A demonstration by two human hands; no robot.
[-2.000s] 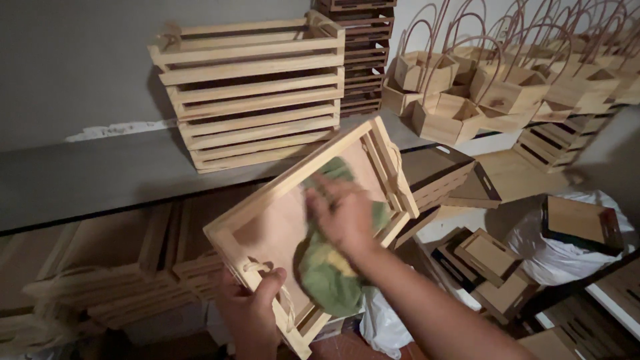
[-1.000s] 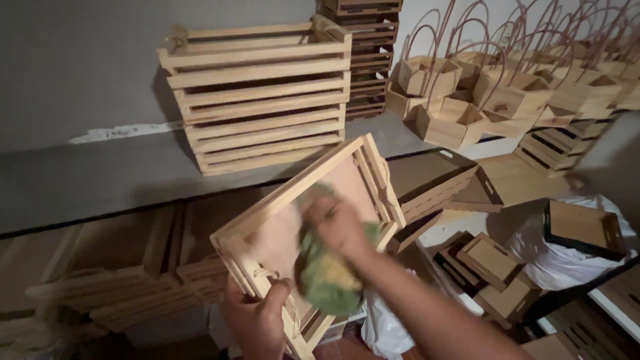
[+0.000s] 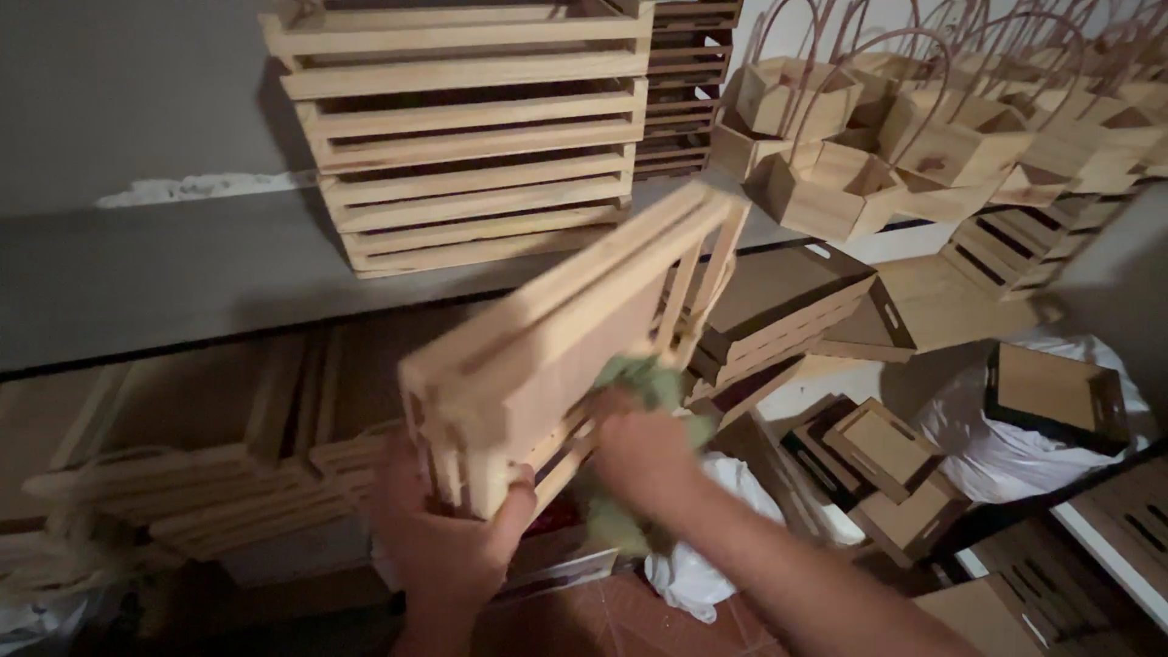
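A slatted wooden crate (image 3: pixel 584 310) is tilted on its side in mid-air in front of the grey shelf. My left hand (image 3: pixel 456 520) grips its near lower corner, with the thumb over the end slat. My right hand (image 3: pixel 639 447) holds a green cloth (image 3: pixel 643 379) against the crate's inside, near the lower long side; part of the cloth hangs below the hand. Both the right hand and the cloth are blurred, and the fingers are partly hidden.
A stack of slatted crates (image 3: pixel 474 137) stands on the grey shelf (image 3: pixel 164 274). Hexagonal wooden baskets (image 3: pixel 839 187) with hoop handles are at the upper right. Below lie more crates (image 3: pixel 210 493), brown trays (image 3: pixel 794 301), small boxes (image 3: pixel 885 447) and a white plastic bag (image 3: pixel 985 447).
The crate has turned from showing its broad inside to a steeper, more edge-on tilt. My right hand and the cloth have moved from the base panel to its lower side.
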